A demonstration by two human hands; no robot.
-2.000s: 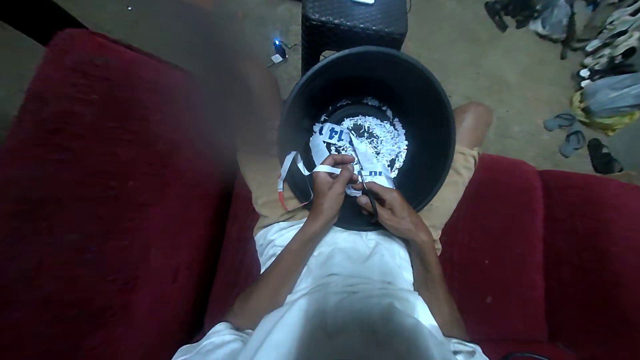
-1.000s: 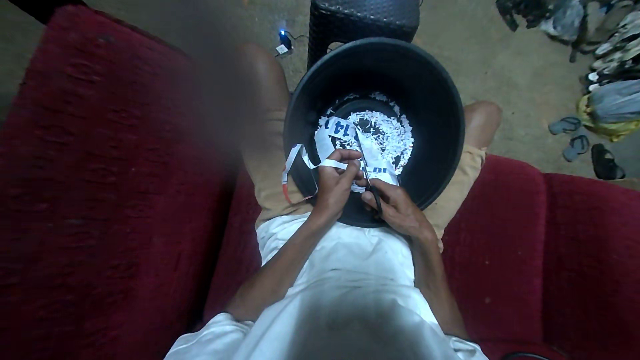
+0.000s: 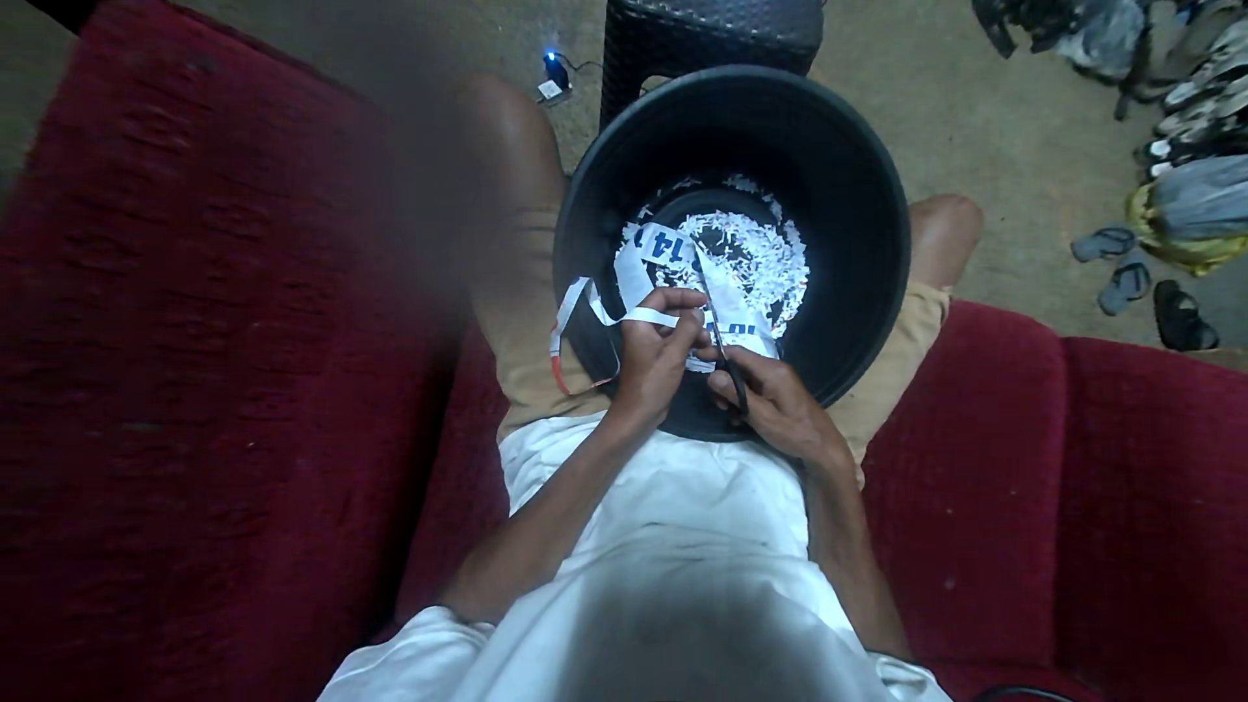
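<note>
Between my thighs stands a dark plastic tub (image 3: 858,205), with many small white clippings (image 3: 770,268) lying at its bottom. My left hand (image 3: 663,351) pinches a printed white sheet (image 3: 663,249) over the tub's near part; whether it is paper or plastic I cannot tell. A narrow white strip (image 3: 585,292) trails from that hand over the tub's left rim, ending in a red part. My right hand (image 3: 780,395) grips scissors (image 3: 731,380) by their black handles, the blades pointing away from me at the sheet, close to my left fingers.
A black woven-pattern stool (image 3: 717,29) stands just beyond the tub. A small device with a blue light (image 3: 556,70) lies on the floor. Red sofa cushions (image 3: 955,487) are on both sides of me. Sandals (image 3: 1126,283), other footwear and plastic bags (image 3: 1204,200) lie at the right.
</note>
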